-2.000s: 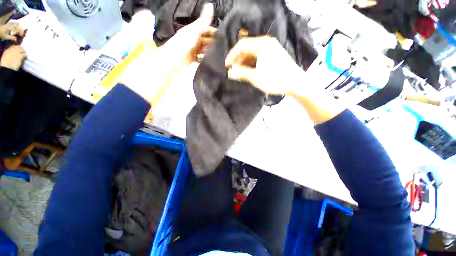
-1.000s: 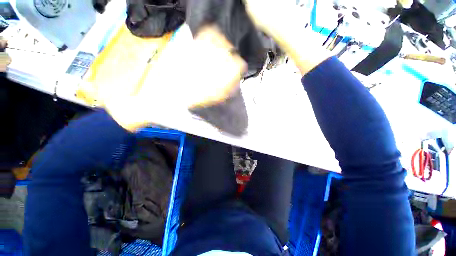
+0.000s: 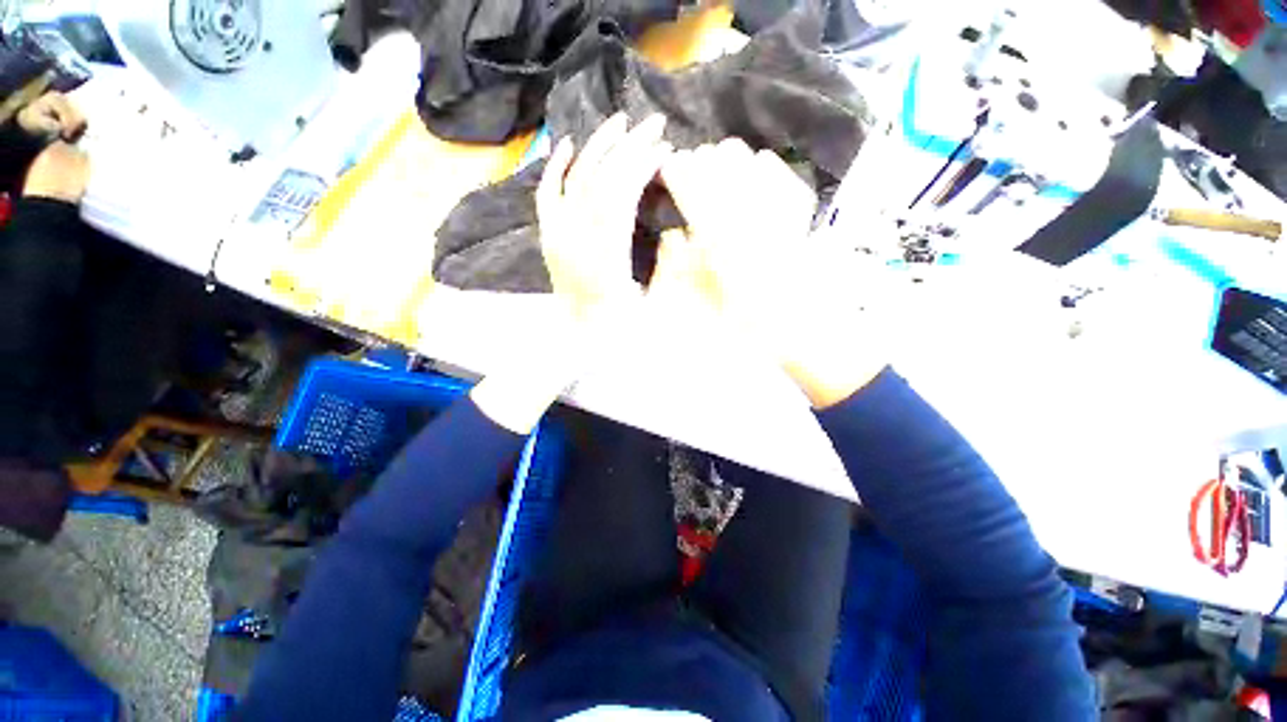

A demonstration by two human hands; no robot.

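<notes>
A charcoal garment lies wrinkled on the white machine table, bunched behind and left of my hands. My left hand is at the garment's front part, fingers extended and close together. My right hand is just right of it, fingers curled. A small dark fold of cloth shows between the hands, which hold the cloth there. Glare washes out both hands, and the fingertips' exact grip is partly hidden. The machine head, pale with blue edging, is at upper right.
A tan pad lies left, beside a grey round-grilled housing. Red-handled snips lie at the right table edge. A blue crate stands below left. Another person's hands show at far left.
My left hand has moved up and my right hand down and left, so they now meet. The garment's hanging end is now up on the table, spread behind the hands.
</notes>
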